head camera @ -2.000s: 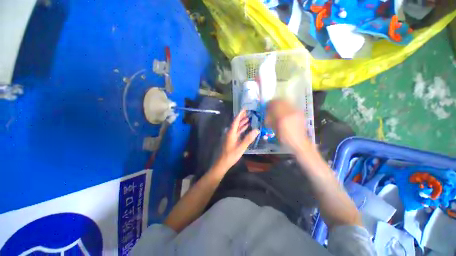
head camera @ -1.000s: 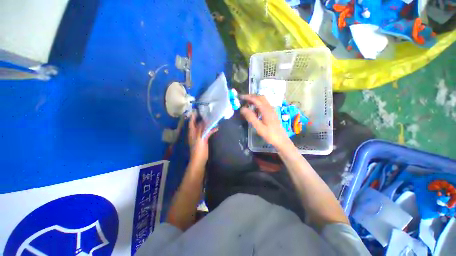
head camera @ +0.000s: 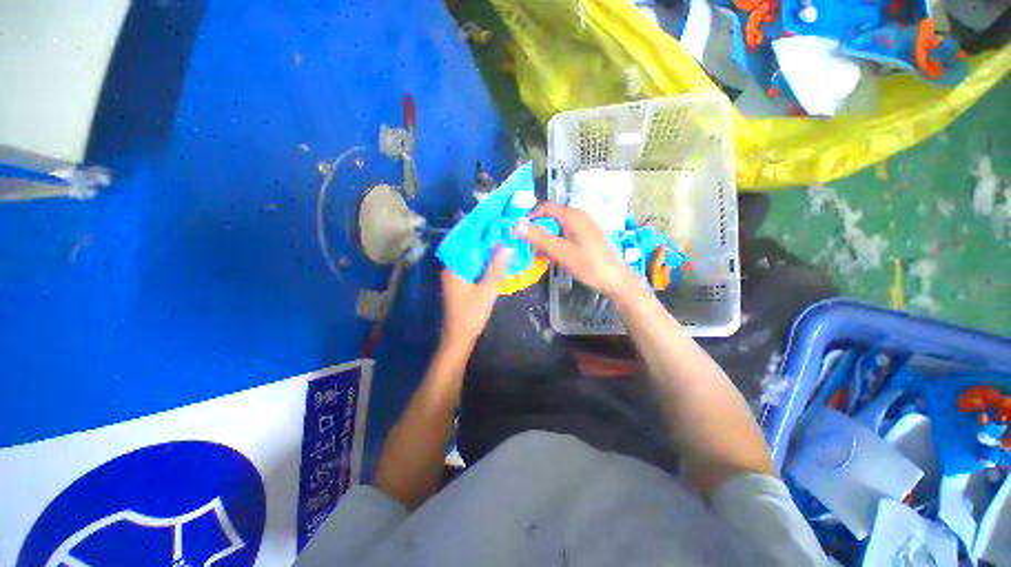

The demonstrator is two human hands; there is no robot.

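A bright-blue fabric toy piece (head camera: 479, 235) with an orange part along its lower edge and small white lumps is held between both hands beside the nozzle. My left hand (head camera: 477, 290) grips its lower side with the thumb on the blue face. My right hand (head camera: 574, 246) has its fingers on the right side of the piece, at a white lump. The pale cone nozzle (head camera: 384, 224) sits on the blue machine wall, left of the piece. Its thin tube points toward the piece; the tube's tip is hidden by the fabric.
A white perforated basket (head camera: 721, 222) at the lap holds white and blue-and-orange pieces. A blue tub (head camera: 794, 346) of pieces stands lower right. A yellow bag (head camera: 815, 153) with more pieces lies upper right. The blue machine (head camera: 255, 222) fills the left side.
The piece has turned from its pale side to its blue face, and the orange part now shows. My right hand has closed in onto the piece; my left hand has moved slightly right.
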